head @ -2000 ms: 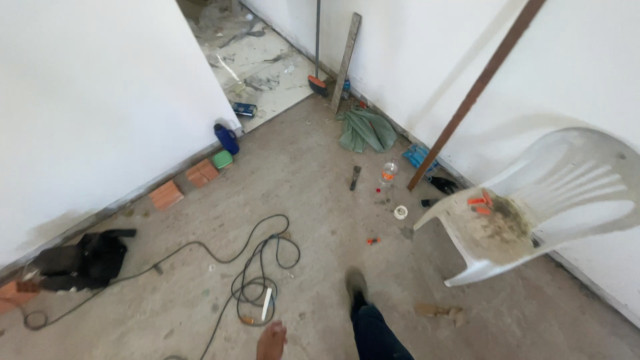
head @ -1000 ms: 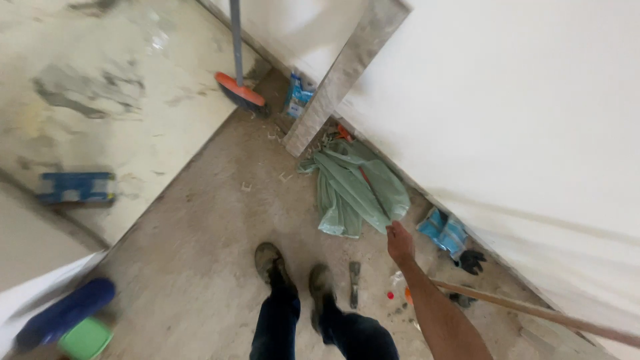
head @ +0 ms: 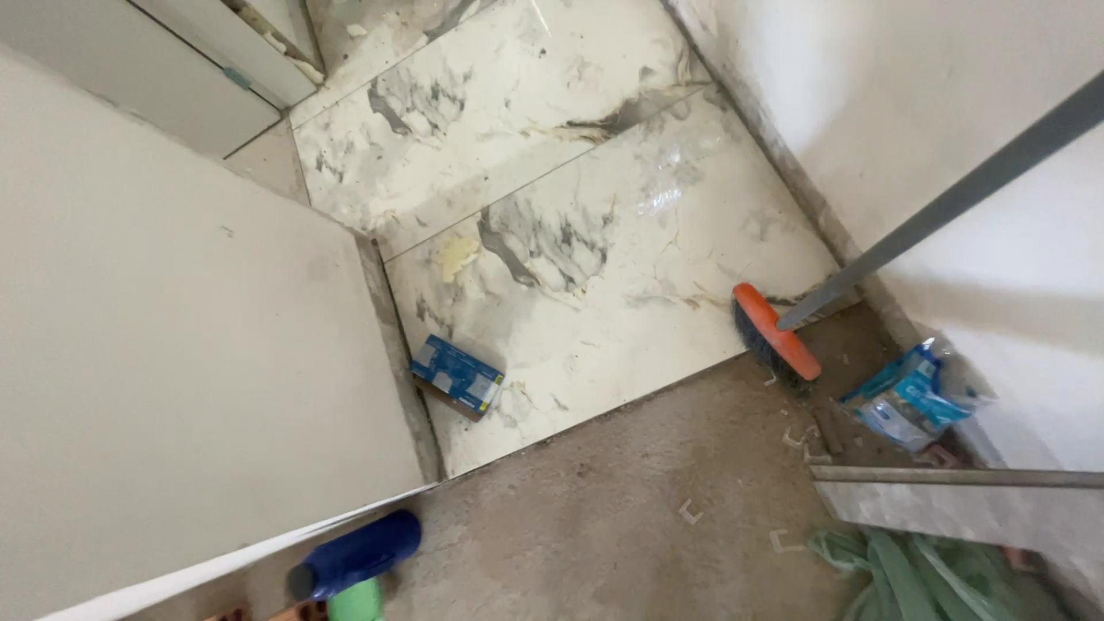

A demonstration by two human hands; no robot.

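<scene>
Neither of my hands shows in the head view now. A push broom with an orange head (head: 776, 332) and dark bristles stands at the right, its grey handle (head: 940, 207) slanting up to the right. Beside it on the concrete lies a blue and clear plastic package (head: 914, 397). At the lower right a green plastic sack (head: 914, 578) is partly cut off by the frame, below a long grey board (head: 949, 500). A blue cardboard box (head: 457, 375) sits on the marbled tile near the wall's edge.
A blue plastic bottle (head: 362, 552) lies by the left wall, next to a green container (head: 355, 599) and bricks (head: 297, 612). Small clear plastic clips (head: 690, 511) are scattered on the concrete. Marbled tiles (head: 621, 285) run through the opening between the walls.
My hand, at the green sack one second ago, is out of sight now. The view has swung toward the tiled opening, and my feet no longer show.
</scene>
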